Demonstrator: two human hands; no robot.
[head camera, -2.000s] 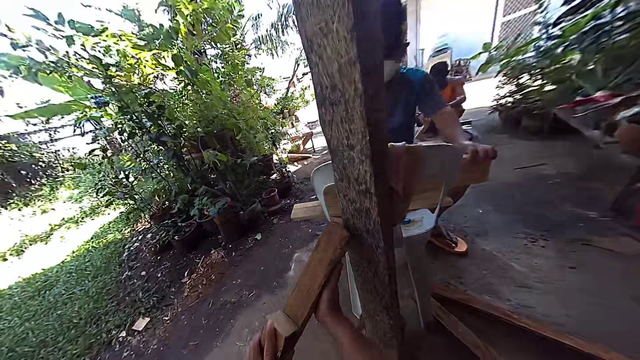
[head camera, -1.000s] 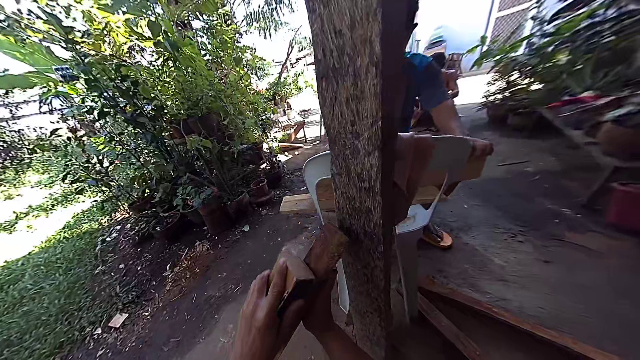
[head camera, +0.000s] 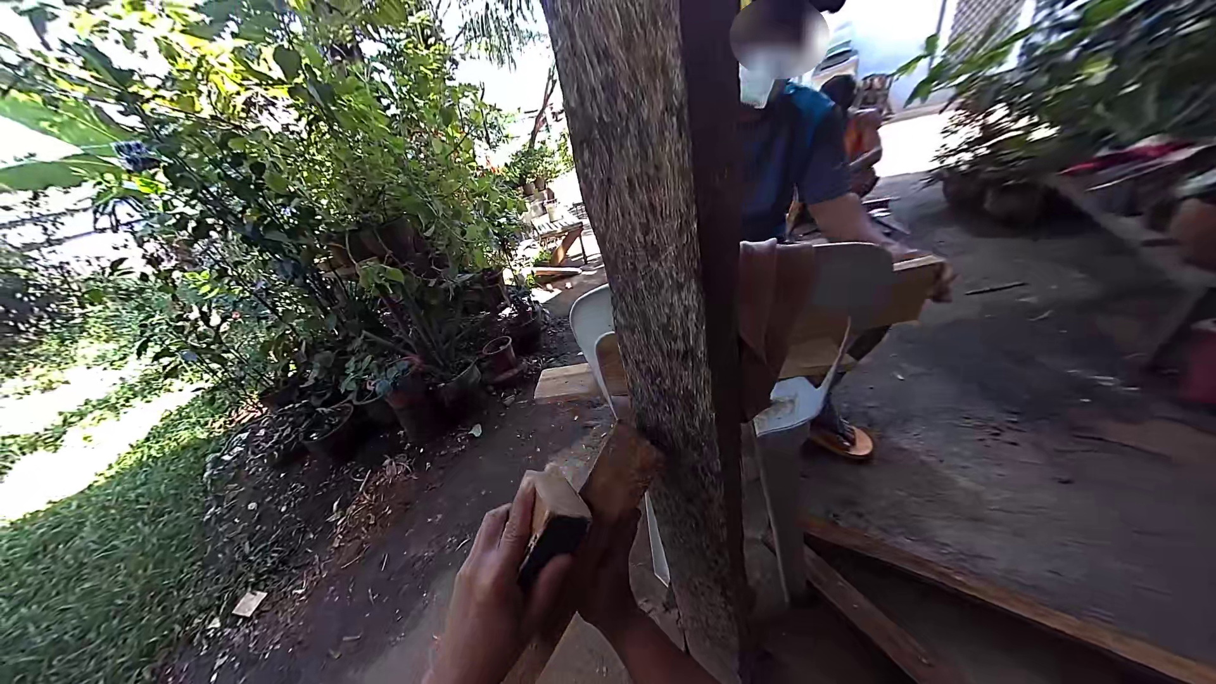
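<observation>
My left hand (head camera: 489, 584) is closed around a small wooden block (head camera: 556, 499) with a dark face, held beside a longer brown piece of wood (head camera: 617, 470). My right hand (head camera: 608, 570) grips that longer piece from beneath, its fingers partly hidden by the wood. The upper end of the piece is at the rough wooden post (head camera: 646, 237); whether it presses on the post I cannot tell. The lower part of the piece runs down between my two wrists.
Behind the post is a pale plastic chair (head camera: 594, 318) with boards across it. A co-worker's hand (head camera: 936, 280) rests on a board (head camera: 907, 290). Potted plants (head camera: 499, 356) stand at left; long timber pieces (head camera: 1026, 608) lie at lower right.
My left hand and the small block have moved up along the longer piece since two seconds ago. My right hand still holds that piece near the post.
</observation>
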